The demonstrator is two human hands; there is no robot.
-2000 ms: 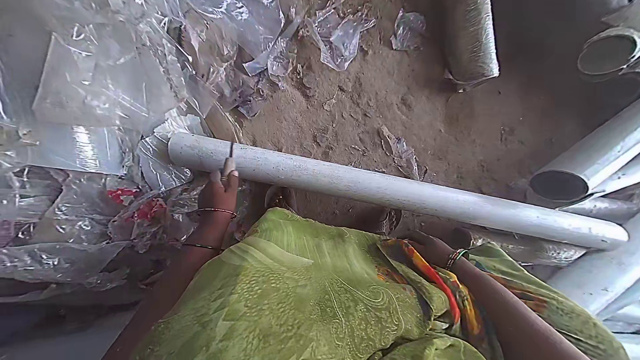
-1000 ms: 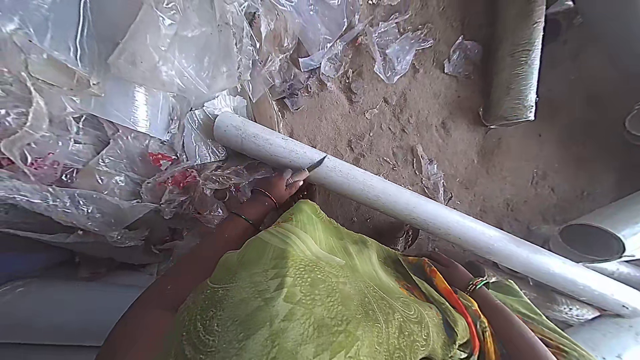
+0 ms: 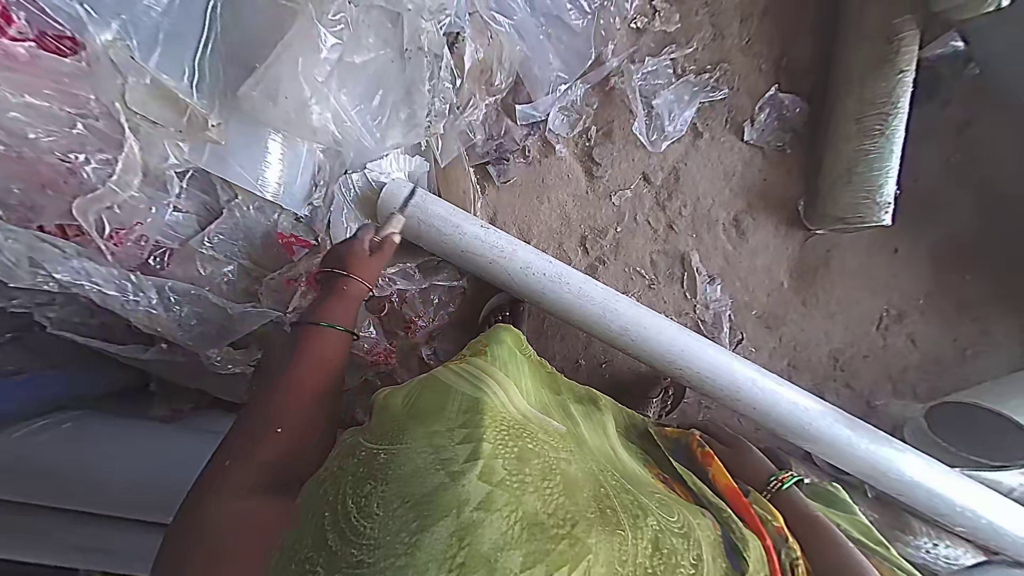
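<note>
My left hand (image 3: 362, 252) grips the light handle of a small knife (image 3: 394, 221), and its dark blade lies over the near end of a long pale pipe (image 3: 592, 304). The pipe runs from the plastic film at left down to the lower right, just in front of my green patterned garment (image 3: 496, 456). My right hand (image 3: 724, 448) rests beside the garment's orange and red edge, close to the pipe; its fingers are largely hidden, so what it holds does not show.
Crumpled clear plastic film (image 3: 344, 80) is heaped at upper left. A film-wrapped roll (image 3: 864, 128) lies on the dirt floor (image 3: 624, 232) at upper right. An open-ended tube (image 3: 976, 428) is at the right edge. Film scraps (image 3: 664, 96) lie about. My feet are under the pipe.
From one second ago, my left hand with the knife has moved along the pipe to its upper-left end. The right hand stays low by the garment. The view has shifted left.
</note>
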